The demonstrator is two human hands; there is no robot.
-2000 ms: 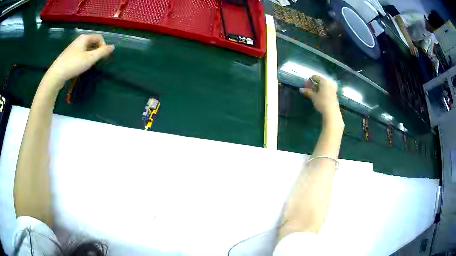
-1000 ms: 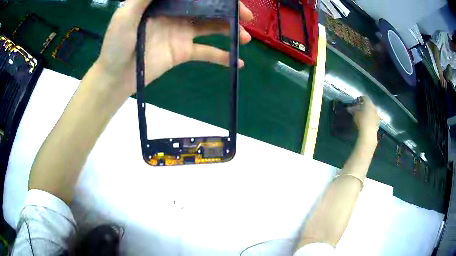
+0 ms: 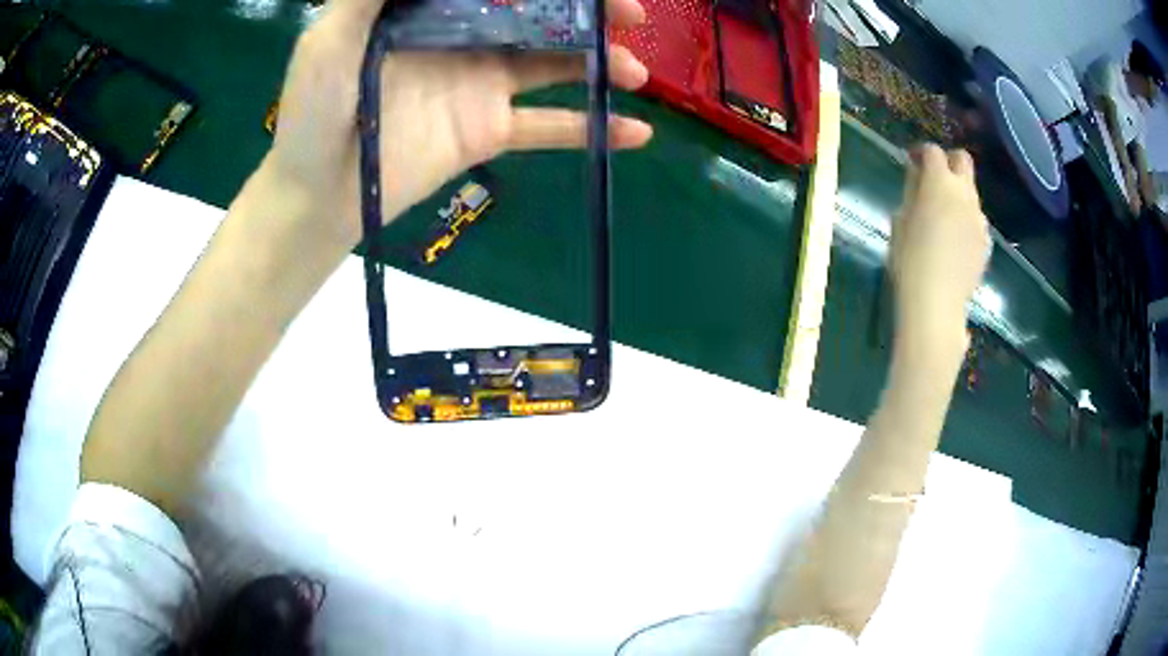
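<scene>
My left hand [image 3: 436,122] holds a black phone middle frame [image 3: 600,231] upright near the camera, palm behind it, fingers round its right side. Its top runs out of the picture. Orange flex and a silver-grey block lie along its bottom end [image 3: 493,385]. Through its opening shows a small board with orange flex [image 3: 459,218] on the green surface. My right hand [image 3: 944,231] is raised over the green surface at the right, back of the hand to the camera, fingers bent; whether it holds anything cannot be told.
A red tray [image 3: 801,77] with a black frame stands at the back. A yellow-white strip [image 3: 810,256] crosses the green surface. Stacked dark frames [image 3: 45,218] are at far left, with another frame [image 3: 167,128] beside them. A white sheet [image 3: 576,538] covers the near edge. A person [image 3: 1140,109] is at far right.
My left hand has taken hold of a frame and raised it since the earliest view. My right hand has moved up and away. The small orange-flex board now shows through the frame's opening.
</scene>
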